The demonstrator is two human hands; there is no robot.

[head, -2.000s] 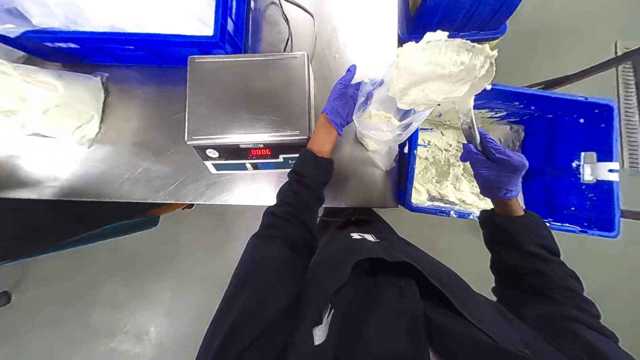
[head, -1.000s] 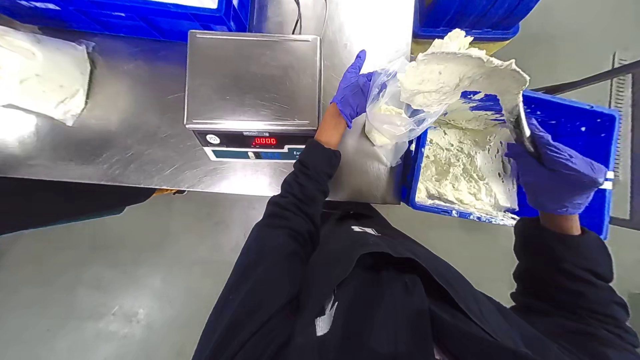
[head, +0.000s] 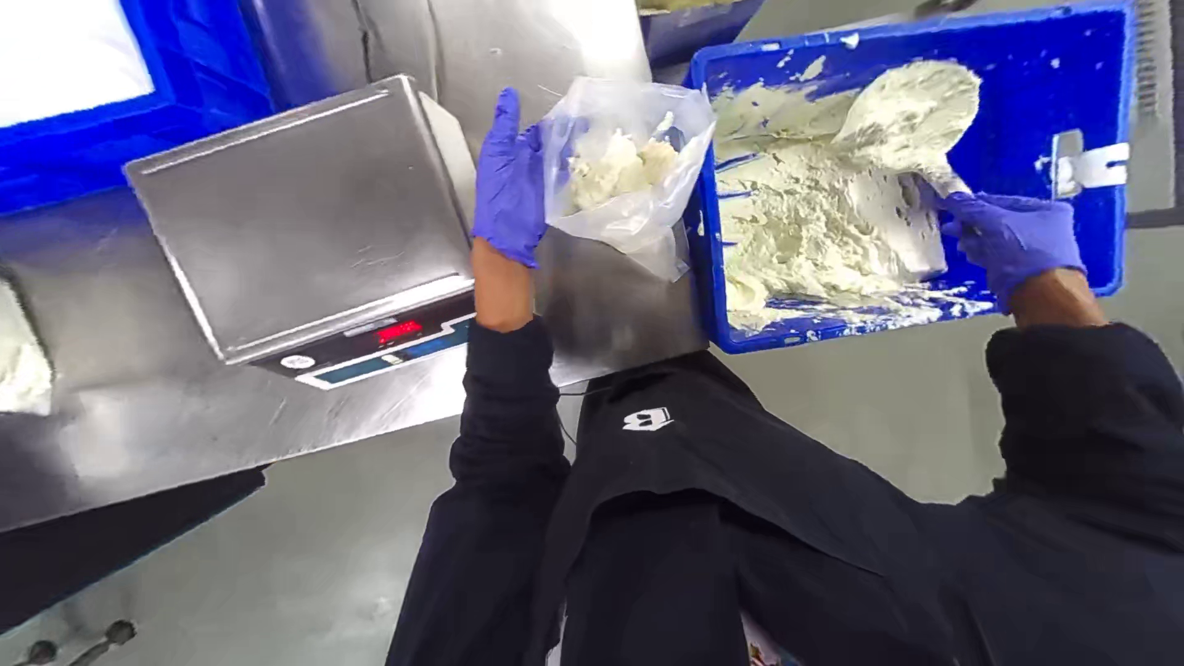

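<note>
My left hand [head: 511, 190], in a purple glove, is at the left side of a clear plastic bag [head: 638, 217]; its thumb points up and its grip on the bag is partly hidden. Pale creamy paste [head: 615, 171] lies inside the open-mouthed bag. My right hand [head: 1017, 240], gloved too, is closed around the handle of a paste-coated scoop [head: 911, 116], whose head is over the blue plastic crate [head: 1101, 236]. More pale paste [head: 814, 231] covers the left part of the crate's floor. A flat scraper-like metal piece [head: 893, 222] shows beside the scoop, partly coated.
A digital bench scale [head: 305, 222] with a lit red display stands left of my left hand on the steel table [head: 185, 416]. Behind it at the upper left is another blue crate [head: 199, 92]. A filled bag [head: 20, 356] lies at the left edge.
The large mound of paste held over the bag earlier is gone from there. My right hand and the scoop have moved right, over the crate. The view has turned and shifted.
</note>
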